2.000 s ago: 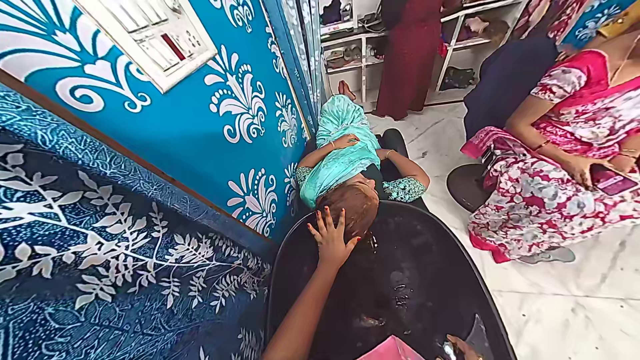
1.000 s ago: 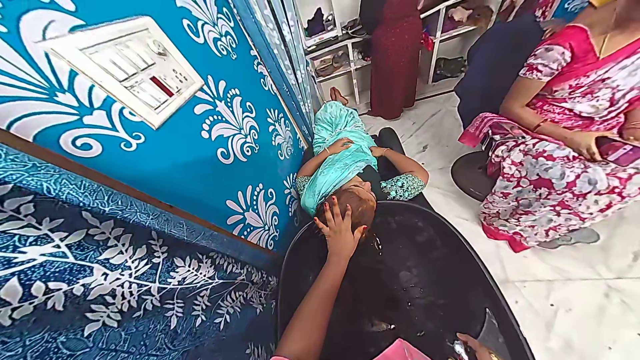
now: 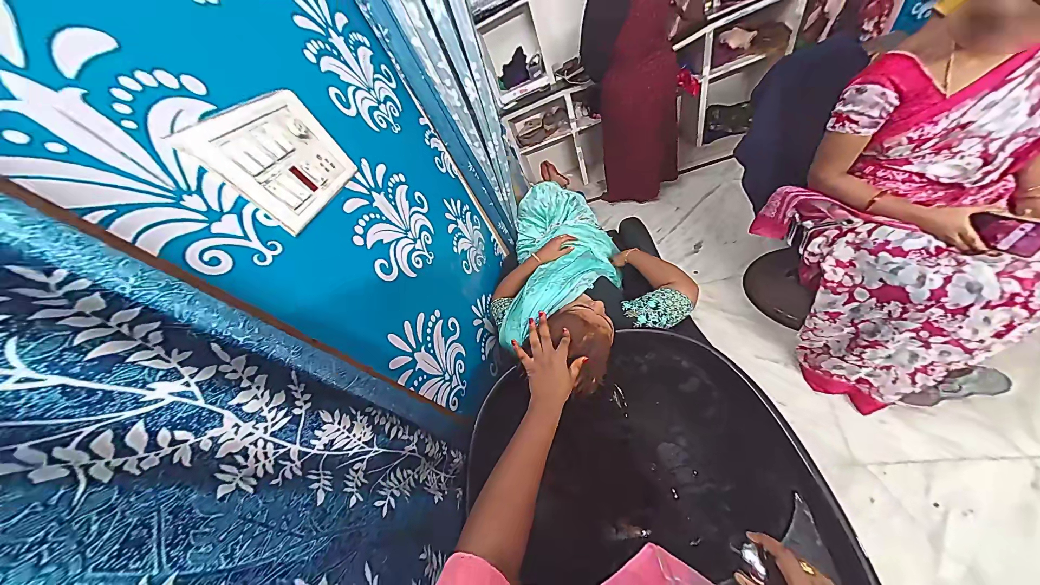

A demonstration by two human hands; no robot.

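My left hand (image 3: pixel 549 366) lies with fingers spread on the head (image 3: pixel 587 337) of a person who is lying back, the head at the far rim of a black wash basin (image 3: pixel 780 414). Dark wet hair hangs down into the basin below my palm. At the lower right, my right hand (image 3: pixel 776 561) is closed around a small shiny metal object (image 3: pixel 754 559), perhaps a sprayer or tap part; its lower part is cut off by the frame edge. Small bright wet glints show on the basin's inside. The lying person wears a turquoise garment (image 3: pixel 561 236).
A blue patterned wall (image 3: pixel 325 301) with a switch panel (image 3: pixel 268 158) and a leafy blue curtain (image 3: pixel 203 455) stand at the left. On the right, a seated person in a floral sari (image 3: pixel 918 301) holds a phone (image 3: pixel 1007 234). Shelves (image 3: pixel 561 122) and a standing person in maroon (image 3: pixel 642 106) are behind.
My left hand stays on the head, with its fingers spread. My right hand shows at the basin's lower right in every frame. The view has shifted slightly.
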